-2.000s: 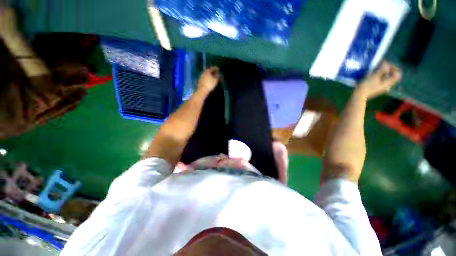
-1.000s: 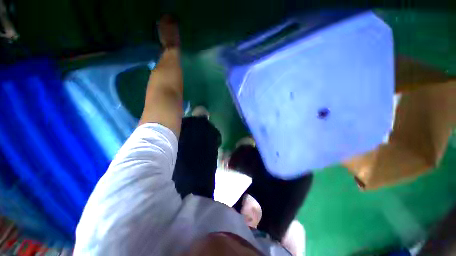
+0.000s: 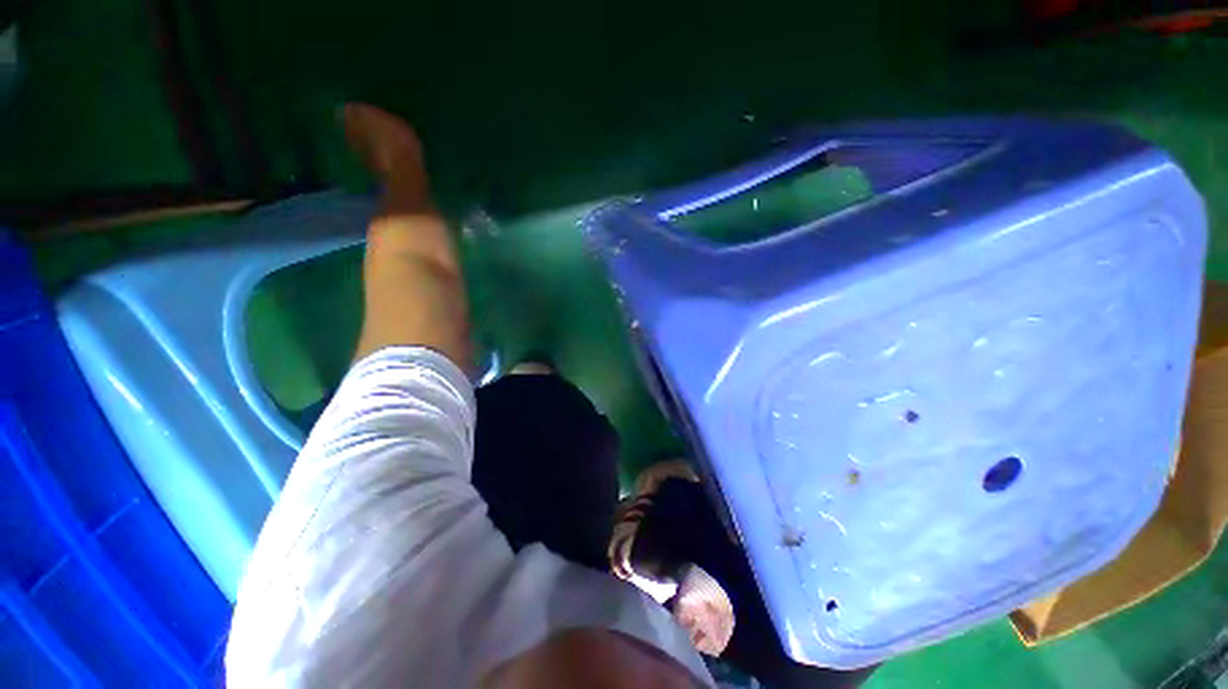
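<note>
My left arm reaches down and forward, and my left hand (image 3: 387,151) is at the upper left, dim and blurred over the dark green area. Its fingers and anything in them cannot be made out. My right hand is not in view. A lavender plastic stool (image 3: 875,471) with a holed square seat fills the right side, close to the camera. No circuit board shows.
A light blue plastic stool (image 3: 168,357) with an open side stands left of my arm. A blue plastic crate (image 3: 67,498) is at the far left edge. A brown cardboard box (image 3: 1124,579) is partly behind the lavender stool. The floor is green.
The view has dropped from the bench with its blue boards to the floor area, and the stools look much larger. My right hand has left the picture. My left arm reaches low.
</note>
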